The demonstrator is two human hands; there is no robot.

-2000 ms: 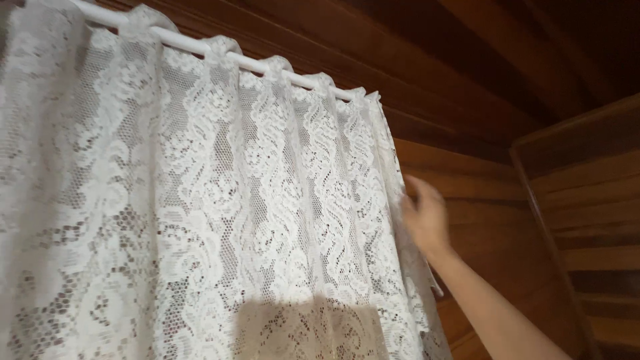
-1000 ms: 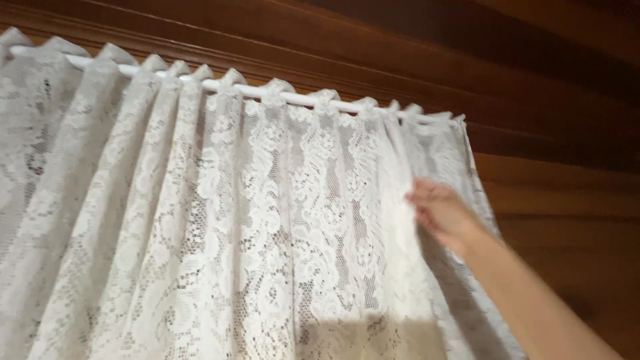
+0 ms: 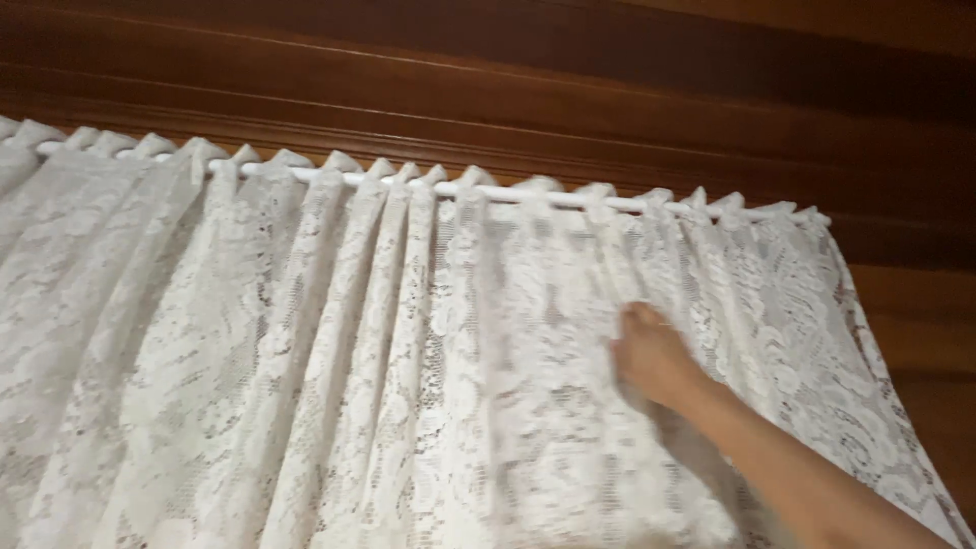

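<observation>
A white lace curtain (image 3: 396,366) hangs in folds from a white curtain rod (image 3: 534,196) that runs across the view, sloping down to the right. The rod passes through loops along the curtain's top edge. My right hand (image 3: 652,351) is on the right half of the curtain, below the rod, its fingers curled closed on a fold of the lace. The hand is blurred by motion, and the fold bunches around the fingers. The forearm comes in from the lower right corner. My left hand is outside the view.
Dark wooden panels and moulding (image 3: 457,84) run above the rod. A wood-plank wall (image 3: 915,328) stands to the right of the curtain's edge. The rod's right end lies near that wall.
My right hand has moved left along the curtain, from its right edge to a fold farther in. The lace near the right end of the rod is spread wider. The view has swung left.
</observation>
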